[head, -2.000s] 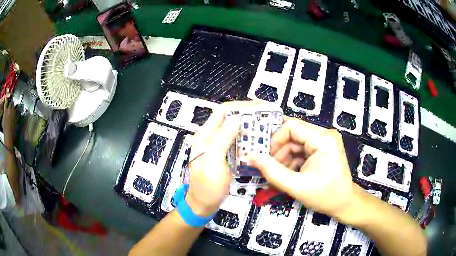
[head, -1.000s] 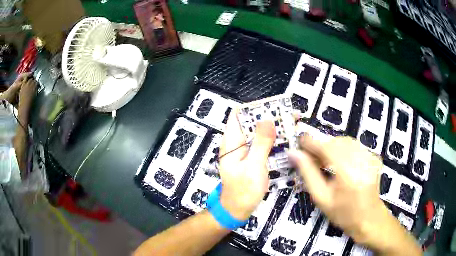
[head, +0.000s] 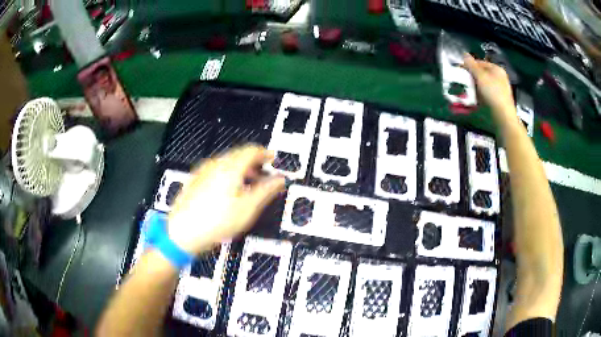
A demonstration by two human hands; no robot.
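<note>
My right hand is stretched out over the green belt. Its fingers are on the edge of a pale, palm-long unit with red at its near end. Blur hides whether the unit touches the belt. My left hand, blurred, is over the left part of the black tray with thumb and fingers apart; I see nothing in it. White housing frames lie in the tray pockets, one crosswise in the middle and one just beyond my left fingertips.
A white fan stands left of the tray, with an upright smartphone behind it. The green belt runs beyond the tray, scattered with units and red pieces. A white strip divides bench and belt.
My right hand has moved from beside my left hand out to the belt at the upper right, with a unit. My left hand has moved left and its fingers have opened. The view has shifted.
</note>
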